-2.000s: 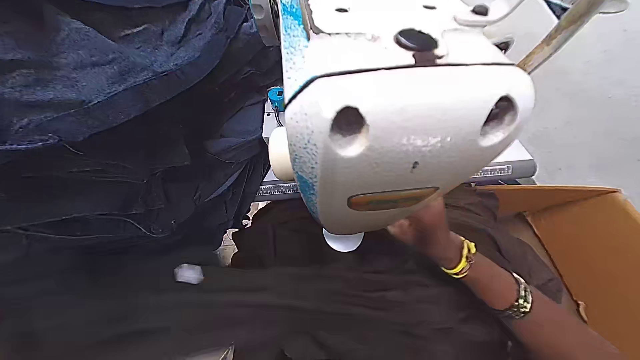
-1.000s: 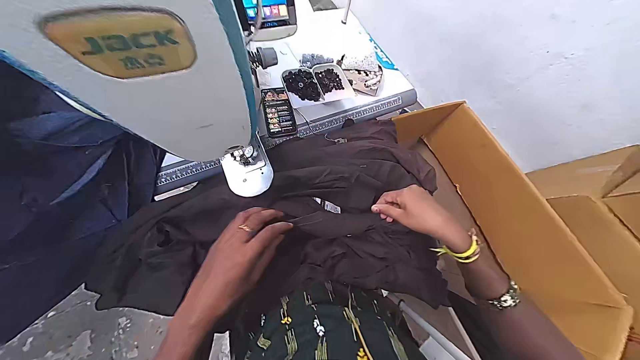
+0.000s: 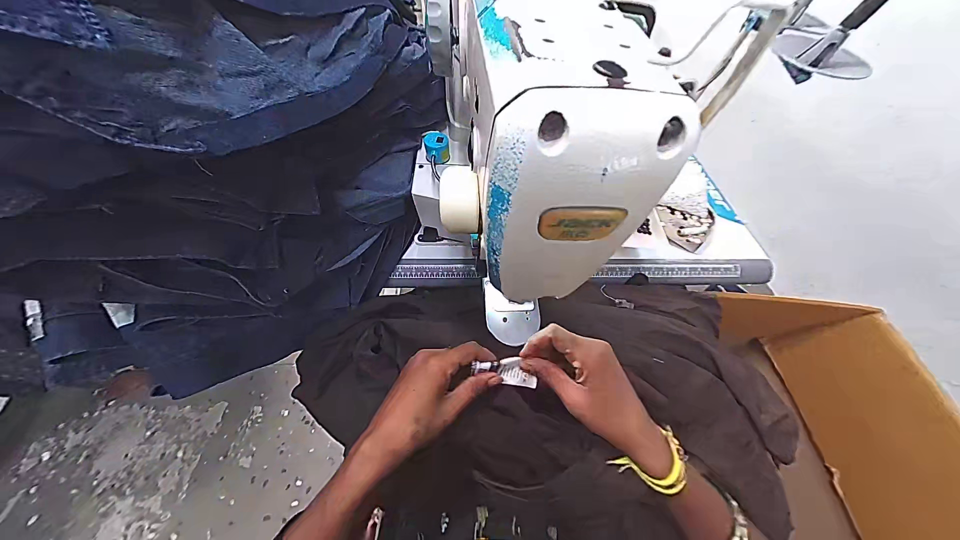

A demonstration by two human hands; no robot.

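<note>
A white Jack sewing machine (image 3: 585, 180) stands over a dark brown garment (image 3: 615, 442) spread in front of me. Just in front of the machine's lower metal plate (image 3: 512, 319), both hands pinch a small white label (image 3: 519, 373) with writing on it. My left hand (image 3: 435, 382) holds its left end, where a narrow dark strip shows, between thumb and finger. My right hand (image 3: 589, 375) grips its upper right part with thumb and fingertips. Whether the label is attached to the garment cannot be told.
Dark blue garments (image 3: 225, 172) hang in a large pile at the left. An open cardboard box (image 3: 862, 397) stands at the right. Behind the garment lies the machine table's edge with a measuring tape (image 3: 667, 270), and a tray of small parts (image 3: 686, 225) sits on the tabletop.
A second ago my hands were apart on the garment; now they are together at the label. The view has shifted, bringing the machine's head to the centre.
</note>
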